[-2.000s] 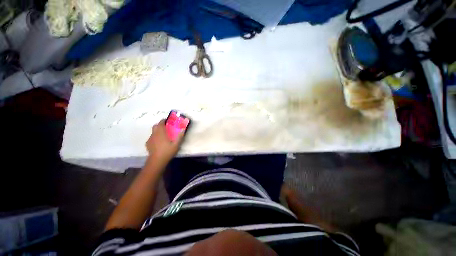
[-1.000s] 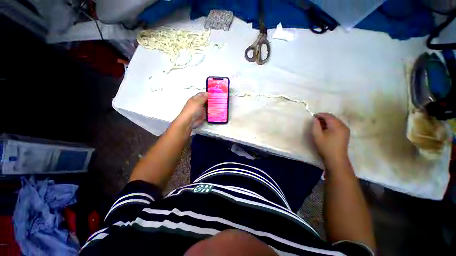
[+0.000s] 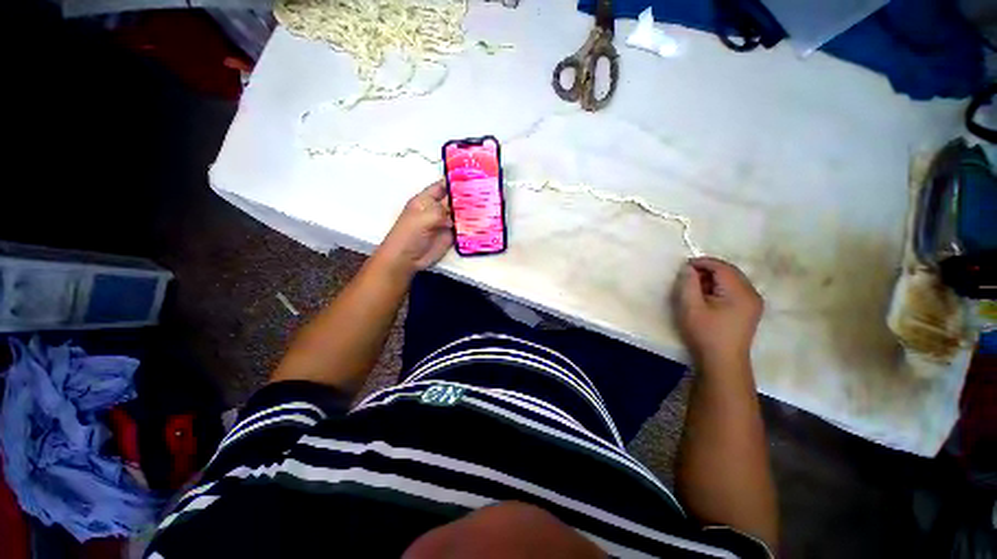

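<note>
My left hand [image 3: 420, 227] holds an upright smartphone [image 3: 476, 197] with a lit pink and red screen above the front part of the table. My right hand [image 3: 718, 306] pinches the end of a thin cream trim [image 3: 612, 198] between thumb and finger. The trim runs left in a wavy line over the white padded table [image 3: 569, 262], passes behind the phone and shows again on its left. A tangled heap of cream trim [image 3: 377, 38] lies at the table's far left.
Worn scissors [image 3: 588, 72] lie at the far side beside a small white scrap [image 3: 653, 35]. A steam iron [image 3: 949, 207] stands at the right by a scorched tan pad [image 3: 925, 317]. Blue fabric [image 3: 913, 55] lies behind. Crumpled light-blue cloth [image 3: 71, 431] is at lower left.
The phone is raised upright in my left hand. My right hand has come into view and taken hold of the trim's end. The view has turned and shifted, moving the iron towards the right edge.
</note>
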